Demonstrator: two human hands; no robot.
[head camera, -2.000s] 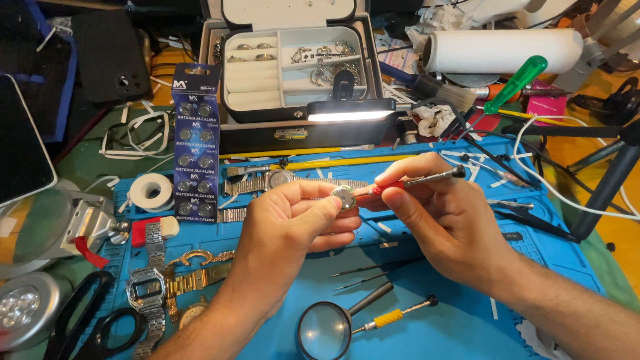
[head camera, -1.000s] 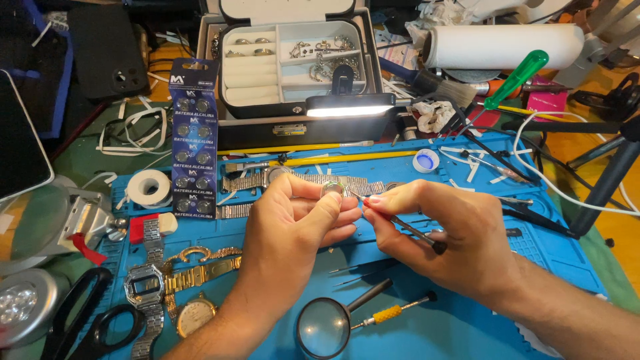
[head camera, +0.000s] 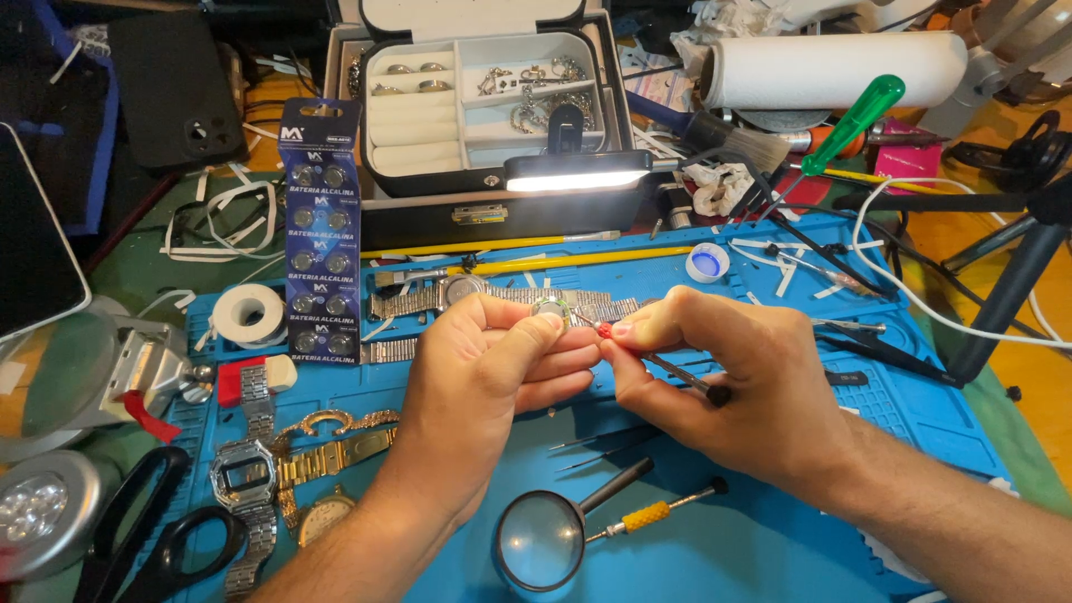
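Observation:
My left hand (head camera: 511,360) pinches a small round watch movement (head camera: 550,311) between thumb and fingers above the blue work mat (head camera: 435,502). From the right, my right hand (head camera: 720,368) grips a precision screwdriver with a red collar (head camera: 662,360); its tip points at the movement's edge, and I cannot tell if they touch. Behind the hands lies a watch with a metal bracelet (head camera: 461,290). A magnifying glass (head camera: 540,540) and a screwdriver with a yellow grip (head camera: 646,515) lie below the hands. A pair of tweezers (head camera: 599,442) lies beneath my right hand.
On the left are a digital watch (head camera: 243,473), a gold bracelet (head camera: 335,456), black-handled scissors (head camera: 188,548) and a button-cell blister pack (head camera: 322,243). A lit lamp (head camera: 578,177) stands before an open jewelry box (head camera: 486,209). A blue-lined cap (head camera: 708,262) and a tripod leg (head camera: 1005,293) are at right.
The right hand has turned and the screwdriver, earlier nearly level, now slants down toward its rear end. The blue-lined cap, hidden two seconds ago, shows behind the hand.

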